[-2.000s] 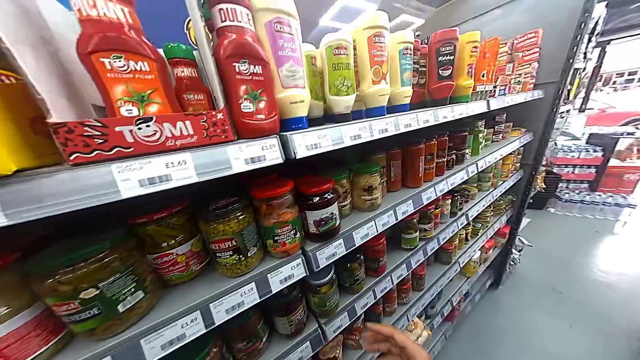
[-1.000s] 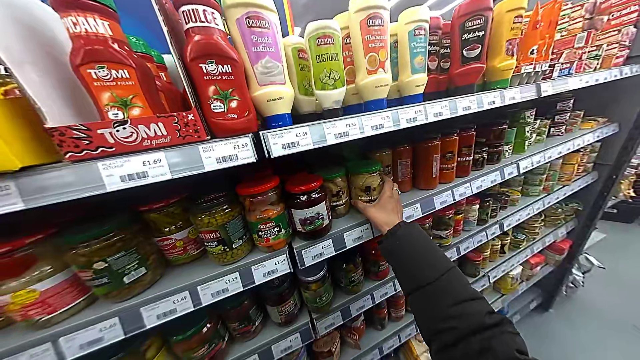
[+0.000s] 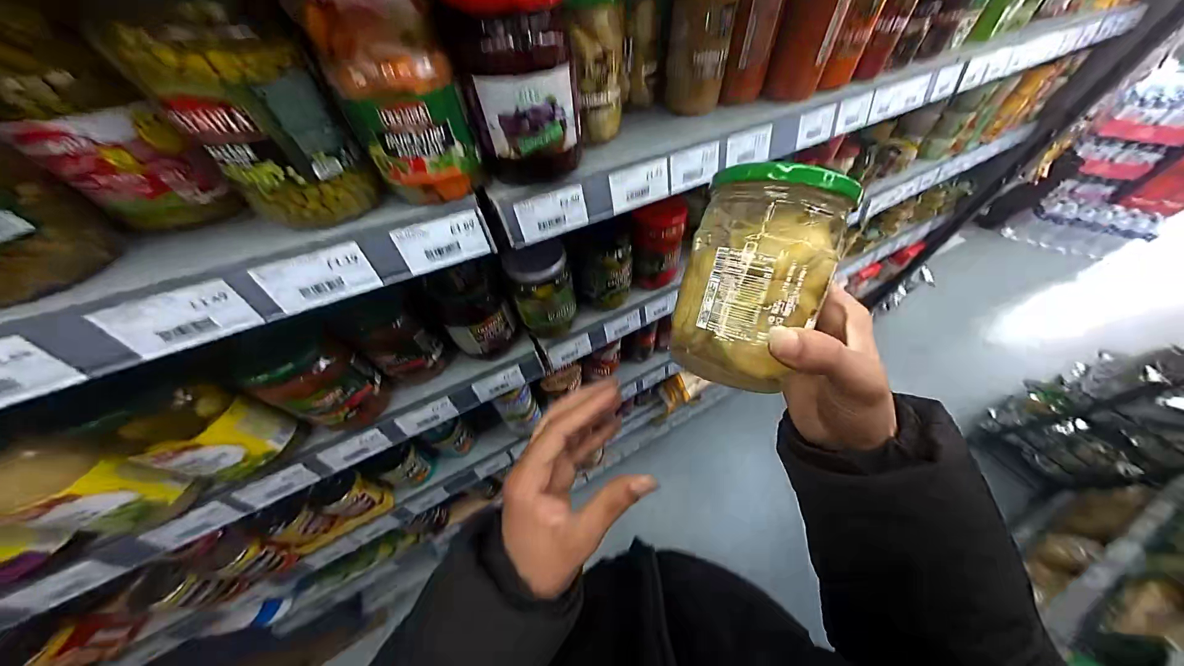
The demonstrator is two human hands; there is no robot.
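A glass jar of pale preserved food (image 3: pixel 763 277) with a green metal lid is in my right hand (image 3: pixel 837 370). The jar leans slightly, and a barcode and fine print face me. My thumb lies on its near side; the other fingers are mostly hidden behind it. Below and to the left of the jar, my left hand (image 3: pixel 564 490) is raised with its fingers apart, holding nothing and not touching the jar.
Shelves of jars run along the left, with price labels on the shelf edge (image 3: pixel 638 185). A jar with a purple-fruit label (image 3: pixel 523 102) stands on the upper shelf. Grey floor (image 3: pixel 712 499) lies below my hands. Stacked bottle packs (image 3: pixel 1101 166) and low shelves (image 3: pixel 1110 546) are at the right.
A second ago my right hand was at a green-lidded jar on the shelf; now it holds such a jar away from the shelf. My left hand has come into view. The view has tilted down.
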